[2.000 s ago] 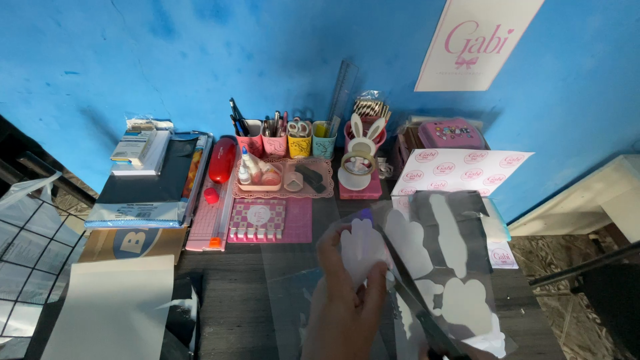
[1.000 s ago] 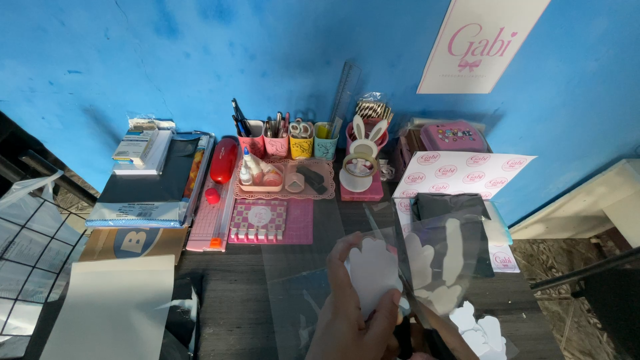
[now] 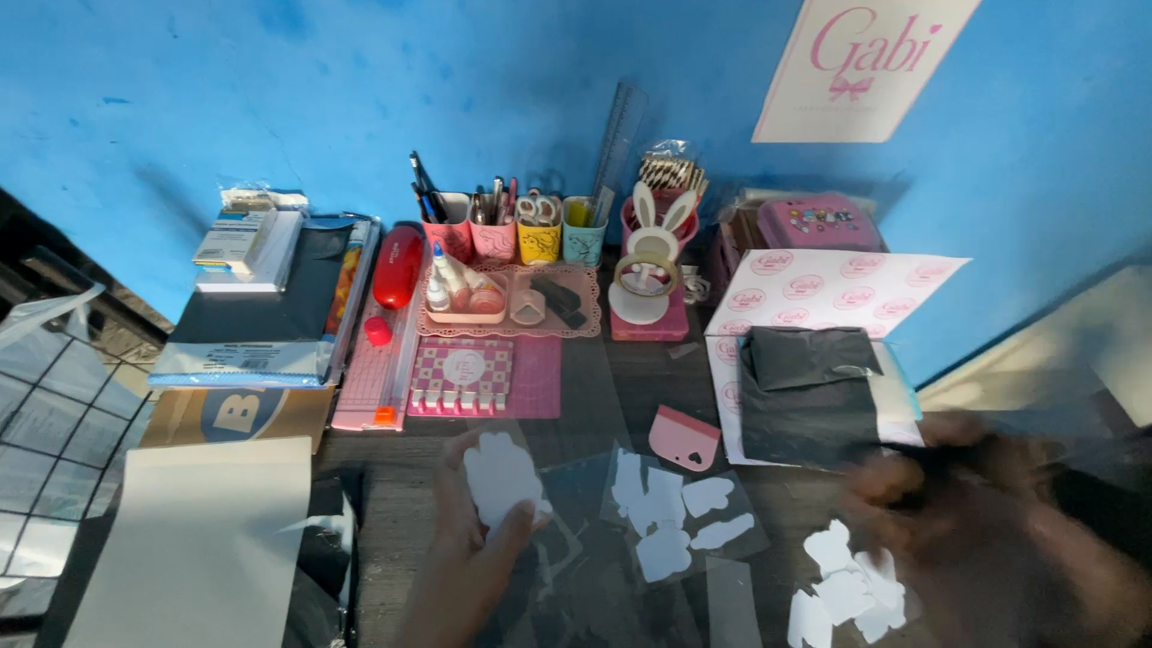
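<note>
White paper cut-outs with a scalloped edge [image 3: 504,477] are pinched between thumb and fingers of my left hand [image 3: 481,549], low in the middle of the view. My right hand [image 3: 954,513] is a dark blur at the lower right; a dark object by its fingers is too blurred to name. A loose pile of white cut-outs [image 3: 843,596] lies just left of it. Between the hands, more white shapes [image 3: 663,551] lie on clear plastic film [image 3: 756,531]. A pink plastic piece with a heart-shaped hole [image 3: 682,439] rests above them.
Black plastic [image 3: 810,423] lies on printed paper [image 3: 837,288] at the right. Along the back are pen cups [image 3: 538,243], a pink tray [image 3: 576,297] and a bunny-shaped stand [image 3: 652,243]. A pink paper trimmer [image 3: 360,387], a red case [image 3: 397,267] and a white sheet [image 3: 193,549] occupy the left side.
My right hand, earlier at the cut-out with scissors, has moved away to the right. The pink piece with the heart hole now shows. My left hand has moved left, still holding white paper.
</note>
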